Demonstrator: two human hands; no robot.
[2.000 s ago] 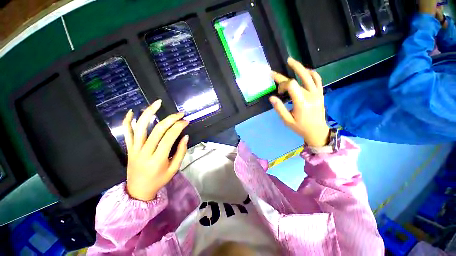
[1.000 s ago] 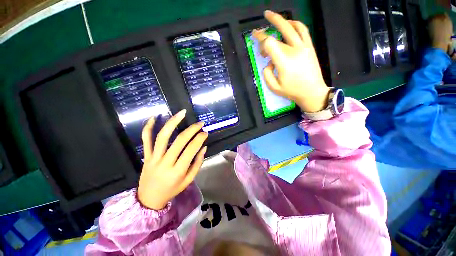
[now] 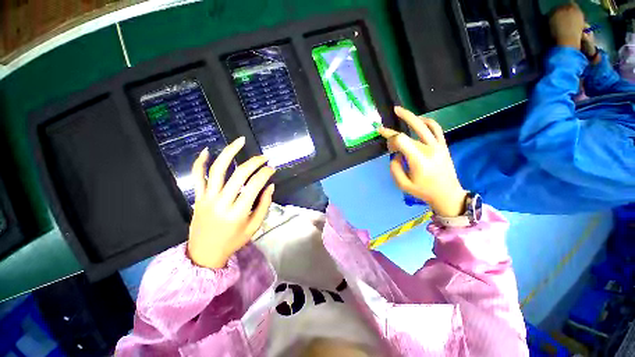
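Observation:
A black foam tray with four pockets holds three smartphones; its leftmost pocket is empty. The right smartphone shows a bright screen with a green border and a green diagonal line. The middle smartphone and the left smartphone show dark screens with rows of text and a green block. My right hand has a fingertip at the lower right corner of the right smartphone's screen and holds nothing. My left hand is spread over the tray's front edge, fingertips by the left and middle smartphones; contact cannot be told.
Another black tray with two smartphones lies at the upper right on the green bench. A person in a blue smock sits at the right. A tray edge shows at the far left. Blue floor with a yellow-marked line lies below.
My right hand has moved from the top of the right smartphone down to its lower right corner. A green diagonal line now shows on that screen. My left hand stays near the same place.

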